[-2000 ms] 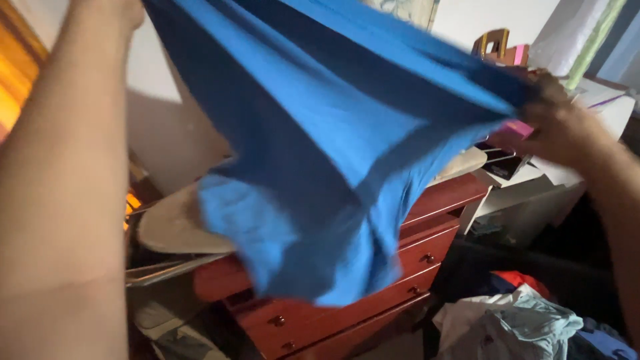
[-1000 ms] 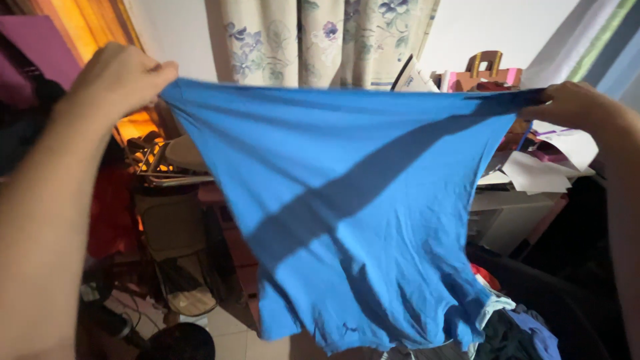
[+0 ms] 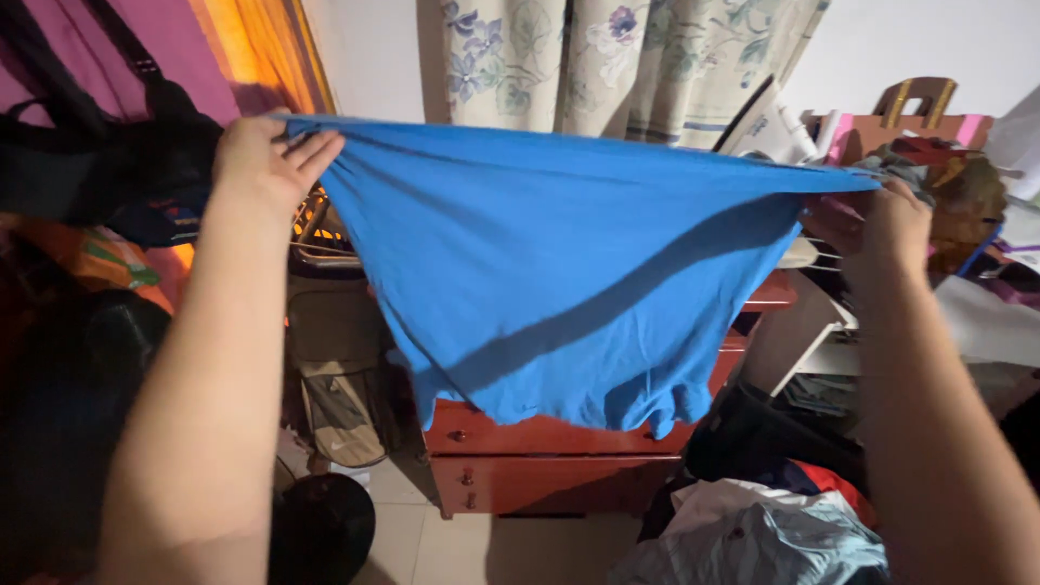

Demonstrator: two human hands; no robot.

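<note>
A blue cloth garment (image 3: 561,276) hangs stretched between my two hands, its top edge pulled nearly straight and its lower edge loose and wavy. My left hand (image 3: 280,158) grips the upper left corner, with some fingers spread over the front of the fabric. At the upper right corner, my right hand (image 3: 898,223) is closed on the cloth, its fingertips partly hidden. The garment covers much of a red wooden chest of drawers (image 3: 552,483) behind it. A shadow runs diagonally across the fabric.
Piled clothes (image 3: 756,528) lie at lower right, near a white shelf unit (image 3: 829,357). A brown and black backpack (image 3: 345,406) stands left of the drawers. Floral curtains (image 3: 528,65) hang behind. A round black object (image 3: 325,528) sits on the tiled floor (image 3: 455,544) at lower left.
Two seconds ago the garment was slanted and blurred, with its lower part swung left; now it hangs spread out between both hands. The view has shifted.
</note>
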